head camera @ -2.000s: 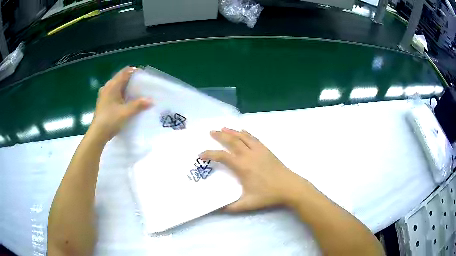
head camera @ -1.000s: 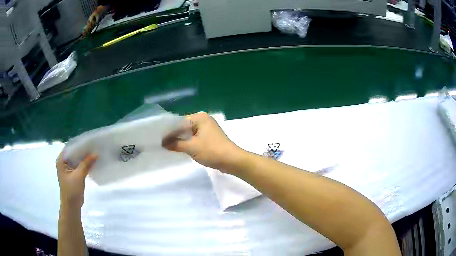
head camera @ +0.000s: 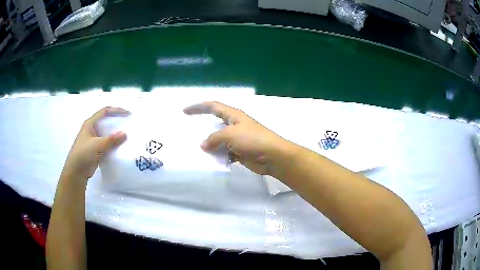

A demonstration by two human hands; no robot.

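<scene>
A white stack of poly bags [head camera: 171, 158] with black triangular marks lies flat on the bench in front of me. My left hand [head camera: 104, 138] is around its left end, thumb on top and fingers along the far side. My right hand [head camera: 234, 134] is around its right end, thumb and index finger over the top. The stack's edges blend into the white covering, and its right end is partly hidden by my right hand. A second stack of poly bags [head camera: 345, 153] with the same mark lies to the right, partly under my right forearm.
White foam sheet [head camera: 210, 227] covers the bench. A green conveyor belt [head camera: 295, 66] runs behind it. On the dark far ledge are a crumpled plastic bag [head camera: 349, 13], a white plastic bundle [head camera: 80, 19] and grey boxes. A perforated white tray [head camera: 467, 240] stands at the lower right.
The bags held between my hands, raised and bent a second ago, now lie flat on the bench. The view has shifted, so the second stack shows further right.
</scene>
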